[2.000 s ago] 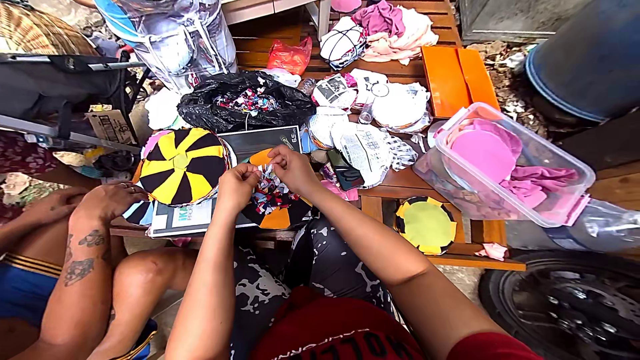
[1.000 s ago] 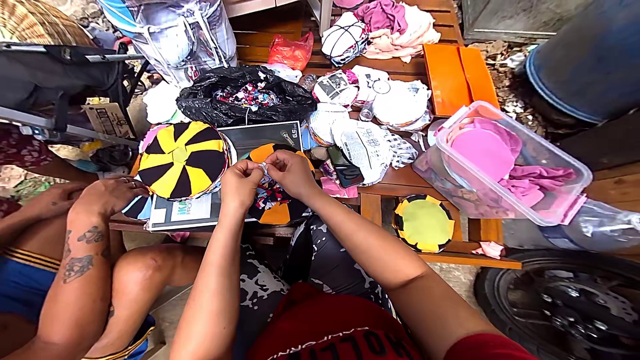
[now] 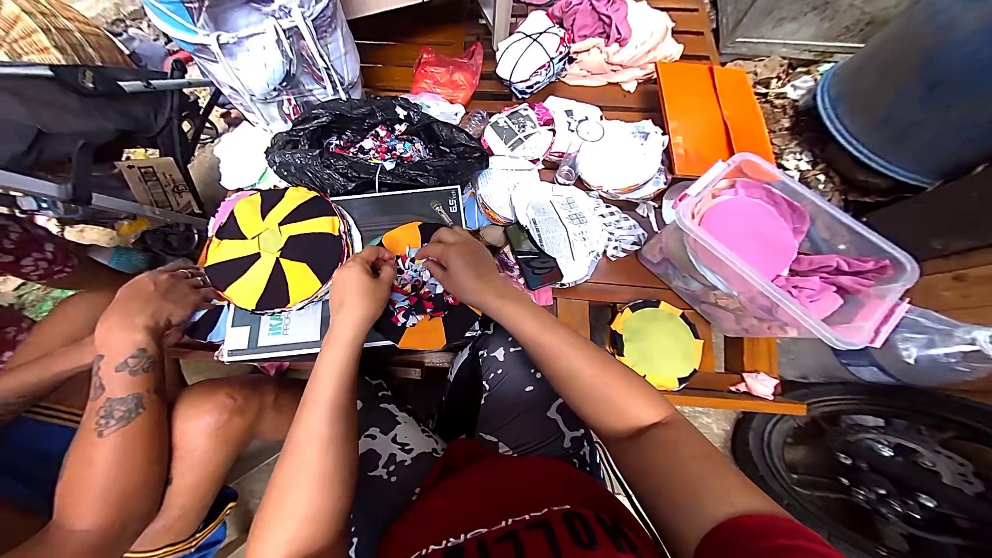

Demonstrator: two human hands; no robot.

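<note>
My left hand (image 3: 363,285) and my right hand (image 3: 463,265) are close together over a round orange-and-black fabric piece (image 3: 422,333). Small multicolored fabric scraps (image 3: 415,288) lie heaped on its middle. The thumb and fingers of each hand are pinched at the heap's upper edge; whether a scrap is between them is too small to tell. Left of my hands, a yellow-and-black round fabric piece (image 3: 271,249) rests on a stack. A black plastic bag (image 3: 457,159) of scraps lies open beyond. A dark phone (image 3: 536,260) is to the right of my right hand.
A co-worker's tattooed arm (image 3: 124,387) and hand reach the bench at left. On the slatted wooden bench are white fabric bundles (image 3: 562,225), an orange folder (image 3: 713,116) and a yellow round piece (image 3: 656,345). A clear plastic box (image 3: 876,248) holds pink cloth. A wheel (image 3: 868,465) is at lower right.
My left and right hands have moved slightly apart above the scraps; they were nearly touching one second ago.
</note>
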